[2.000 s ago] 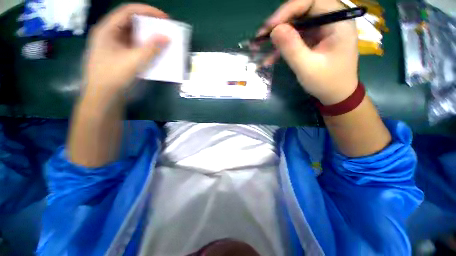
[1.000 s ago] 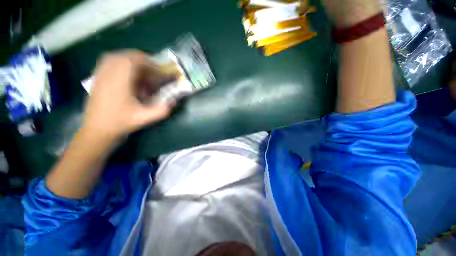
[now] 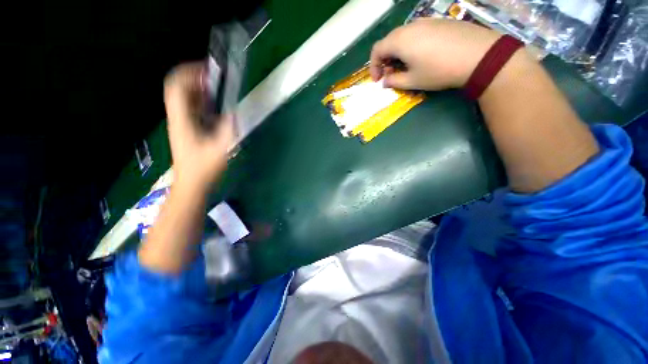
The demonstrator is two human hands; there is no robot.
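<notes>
My left hand [image 3: 195,135] is raised at the upper left, over the white rail, with its fingers around a dark and silver phone housing [image 3: 229,67]. The hand and the housing are blurred. My right hand [image 3: 426,55] is at the stack of flex cables [image 3: 373,106], its fingertips bent down at the upper right edge of the stack. The stack is fanned orange-yellow strips with white parts. Whether the fingers pinch a strip is hidden, and the black pen-like tool cannot be made out.
The white rail [image 3: 305,57] runs diagonally between the green mat [image 3: 312,185] and the conveyor. A small white sheet [image 3: 228,222] lies at the mat's left. A housing and clear plastic bags [image 3: 568,35] lie at the upper right. Small units lie beyond the rail.
The view has turned. My left hand has moved from the mat up over the rail with the housing. My right hand, mostly out of view before, is now at the flex cable stack.
</notes>
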